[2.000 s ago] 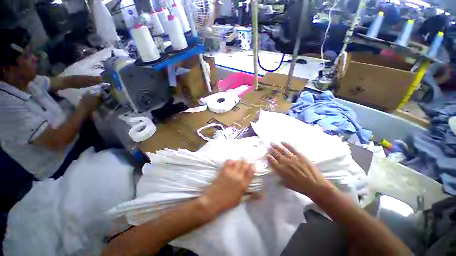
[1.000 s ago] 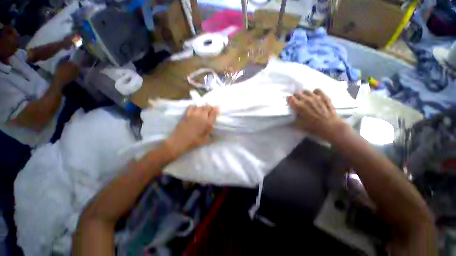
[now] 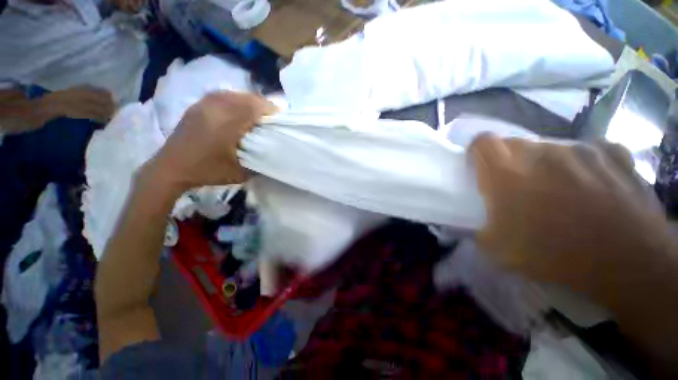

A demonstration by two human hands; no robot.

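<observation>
A long gathered stack of white cut panels (image 3: 364, 163) is stretched between my two hands, above my lap. My left hand (image 3: 215, 137) grips its left end, where many layered edges show. My right hand (image 3: 550, 200), large and blurred, grips its right end; its fingertips are partly hidden by the fabric. More white panels (image 3: 483, 52) lie folded on the work surface behind it. A blurred white part hangs below the held stack.
A red plastic basket (image 3: 241, 324) with small items is below. A white fabric heap (image 3: 111, 167) is at left, beside a seated person (image 3: 74, 56). A white tape roll (image 3: 250, 12) is at the upper left. Shiny metal (image 3: 635, 122) is at right.
The view has tilted down. My hands, earlier pressing on the panels on the table, now hold a gathered stack nearer to me. The red basket has come into view.
</observation>
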